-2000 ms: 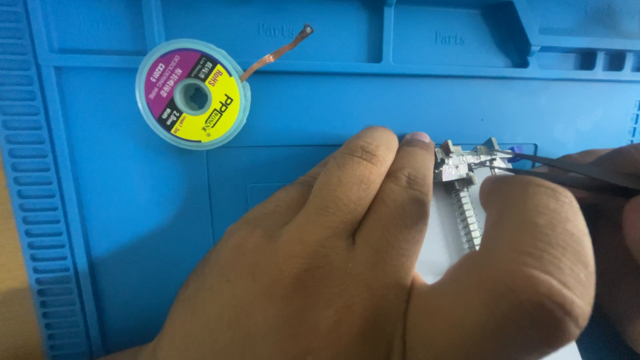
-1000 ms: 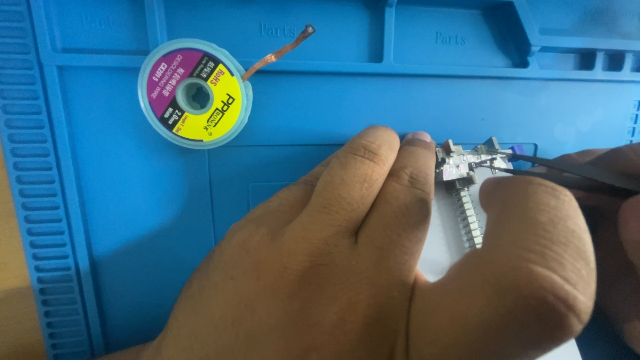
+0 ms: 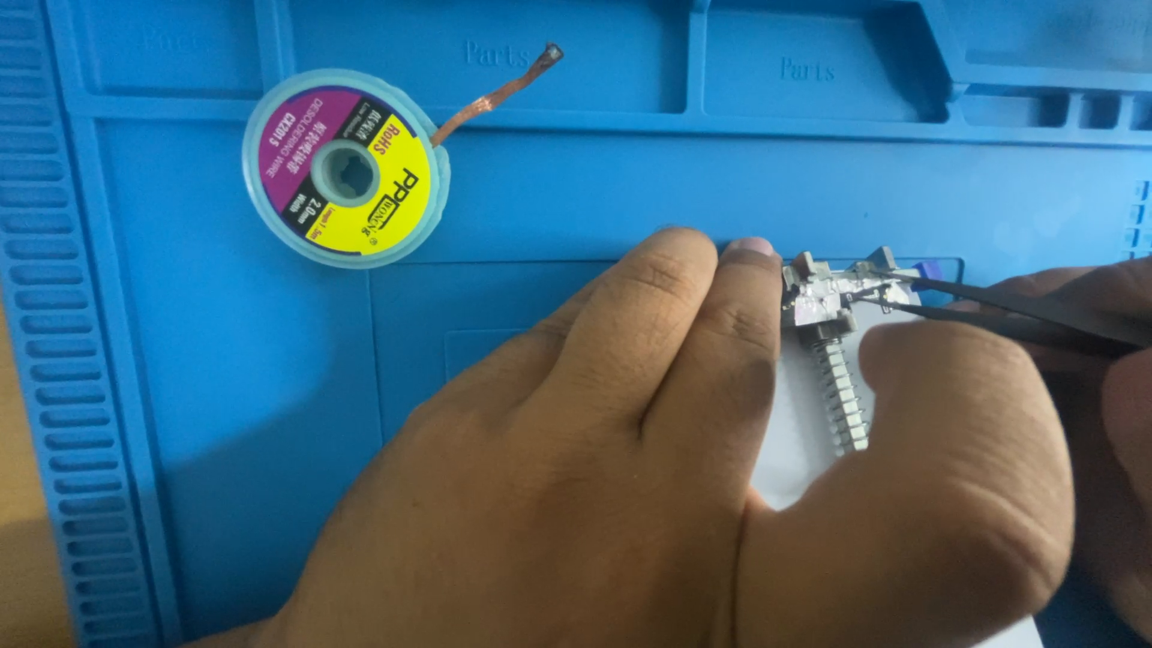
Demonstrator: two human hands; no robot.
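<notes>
My left hand point(image 3: 630, 432) lies back up across the middle, its fingers against the left end of a small grey and silvery part point(image 3: 819, 301) and its thumb curled at the right. Whether it grips the part is hidden. A segmented grey strip with fine metal pins point(image 3: 841, 396) runs down from the part over a white sheet point(image 3: 792, 450). At the right edge, my right hand point(image 3: 1116, 306) holds dark fine-tipped tweezers point(image 3: 1017, 310). Their two tips are apart and sit over the part's right half, by thin bent wires. A small purple piece point(image 3: 927, 270) shows behind the tips.
A spool of copper desoldering braid point(image 3: 346, 171) rests at the upper left, its loose end point(image 3: 495, 94) pointing up and right. Beneath everything is a blue work mat point(image 3: 252, 360) with raised ribs and moulded parts trays point(image 3: 810, 72) along its far edge.
</notes>
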